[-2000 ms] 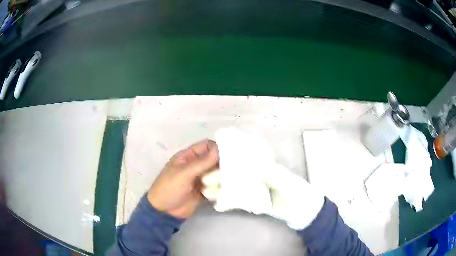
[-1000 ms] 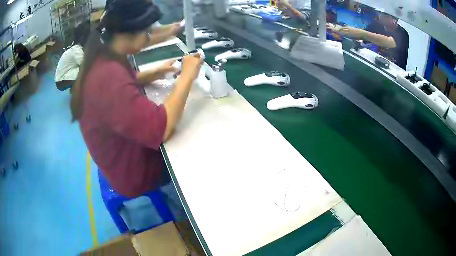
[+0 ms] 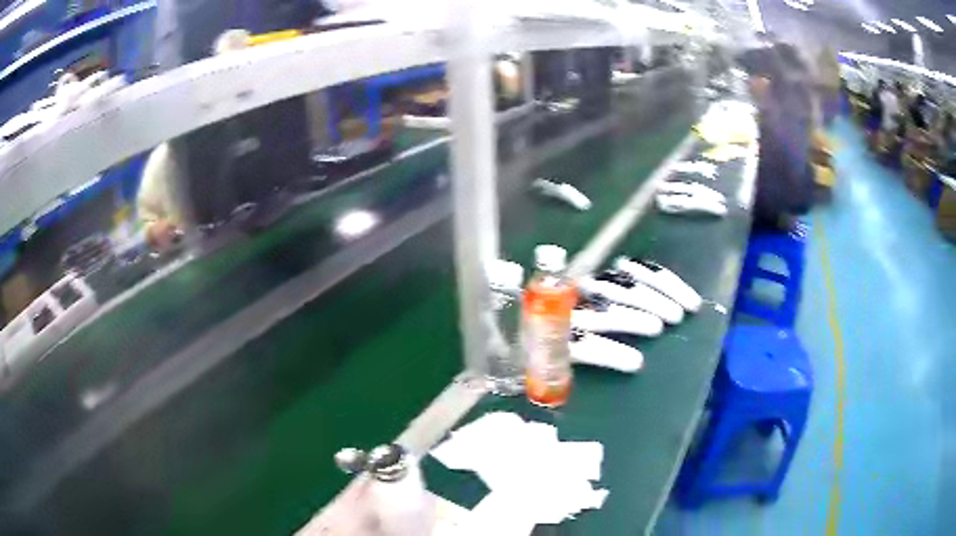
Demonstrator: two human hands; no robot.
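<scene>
Neither of my hands is in the picture. Nearest in front of me, the white dispenser bottle [image 3: 396,505] with its round metal lid stands at the bottom edge, blurred. White crumpled cloths [image 3: 529,471] lie on the green table to its right. The orange-labelled drink bottle [image 3: 548,333] with a white cap stands upright beyond them, beside a clear bottle [image 3: 504,325] at the metal post. Several white handsets [image 3: 639,298] lie close together on the green table behind the drink bottle.
A white metal post [image 3: 474,209] rises beside the green conveyor belt [image 3: 283,408]. One handset [image 3: 562,193] lies on the belt. Blue stools [image 3: 770,361] stand on the blue floor at right. A person in dark clothes [image 3: 784,136] is farther along the line.
The view has swung from the work mat, past a person in a red shirt on one side, to the bottles and handsets at the other side. My hands, seen earlier with white cloth, have left view.
</scene>
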